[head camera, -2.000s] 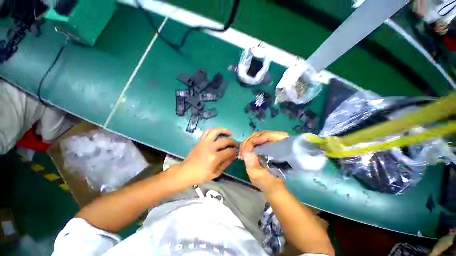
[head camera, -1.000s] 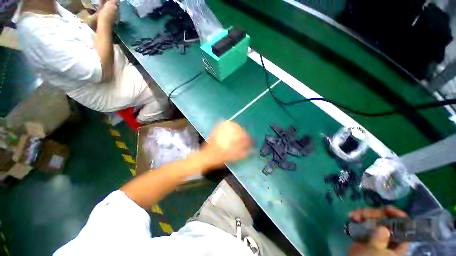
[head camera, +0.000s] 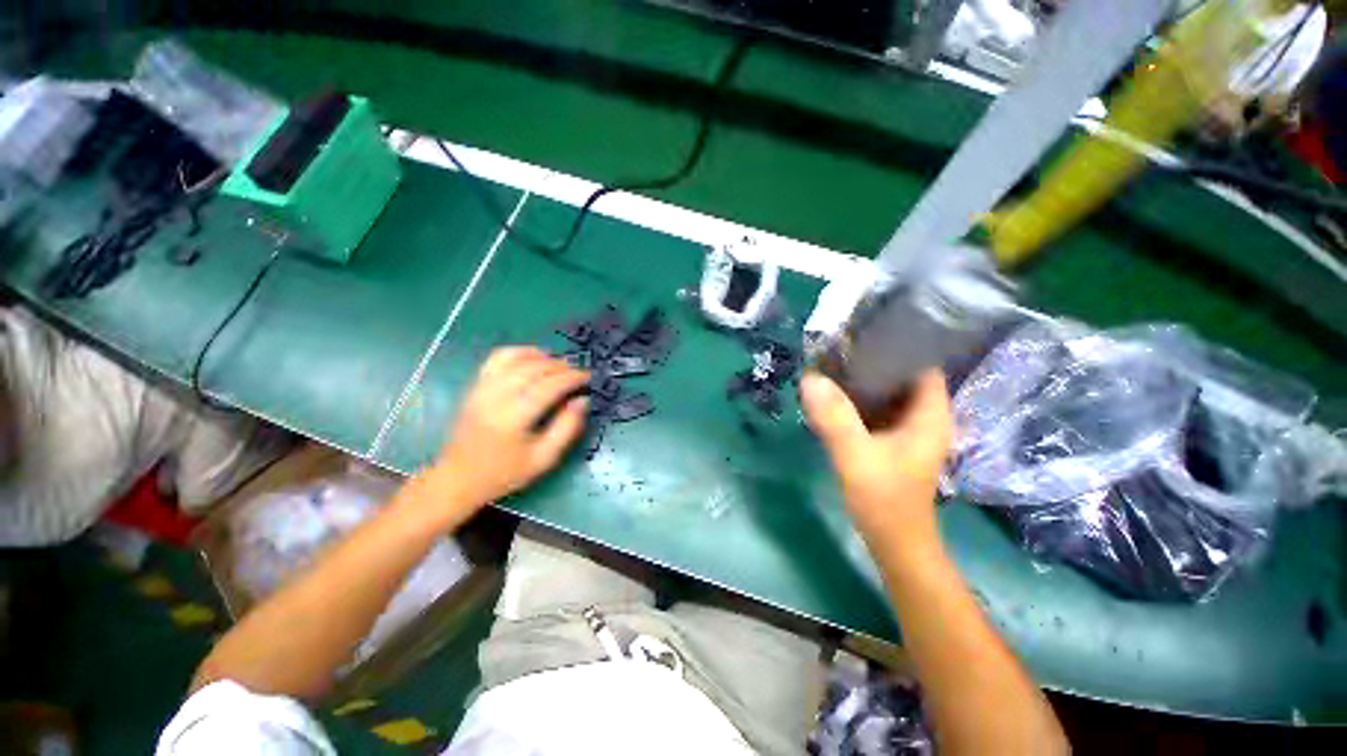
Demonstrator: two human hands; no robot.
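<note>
My left hand (head camera: 517, 421) is at the left edge of the loose pile of black plastic housings (head camera: 628, 347), its fingertips touching or just over them. Whether it grips a piece cannot be told. My right hand (head camera: 886, 443) is around the lower part of the grey electric screwdriver (head camera: 904, 343), which is blurred and stands over the screw bag's place. The screwdriver and hand hide most of that bag. A small open bag of dark parts (head camera: 737, 287) stands left of the screwdriver. Small black pieces (head camera: 761, 375) lie in a heap below it.
A large clear bag of black parts (head camera: 1115, 488) lies at right. A green box with black top (head camera: 318, 174) stands at left, near dark parts (head camera: 111, 251). A grey post (head camera: 1019, 126) and yellow coiled hose (head camera: 1123, 141) hang at upper right. A carton (head camera: 333, 547) is below the bench.
The view has swung back right from the neighbour's side. My left hand has moved from near the bench edge to the housing pile. My right hand still holds the screwdriver, now more upright.
</note>
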